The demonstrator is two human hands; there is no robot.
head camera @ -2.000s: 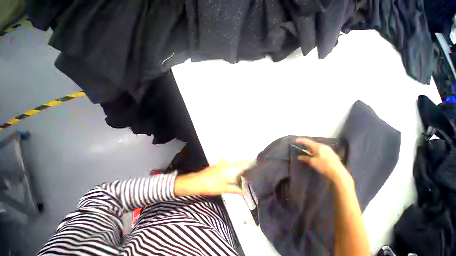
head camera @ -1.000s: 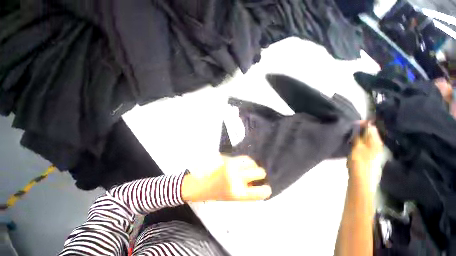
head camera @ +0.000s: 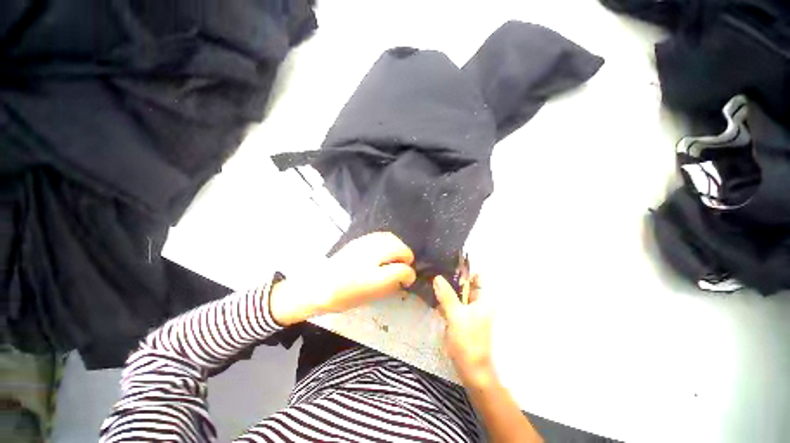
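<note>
Dark trousers [head camera: 416, 190] lie bunched on the white table in front of me, with part of a white waistband strip [head camera: 322, 197] showing at their left side. My left hand [head camera: 351, 275] is closed on the near edge of the trousers. My right hand [head camera: 463, 320] is beside it, thumb and fingers at the same near edge, pinching the cloth. Small thread snips [head camera: 465, 275] show partly between the right fingers; most of them is hidden.
A large heap of dark garments [head camera: 113, 156] hangs over the table's left side. A looser dark heap [head camera: 736, 173] lies at the right, with a curled grey-white striped waistband [head camera: 723, 143]. The white table's [head camera: 589, 346] near edge runs just in front of my body.
The trousers have turned and now stretch away from me, their near end close to the table edge. My right hand has come back from the far right to beside my left hand.
</note>
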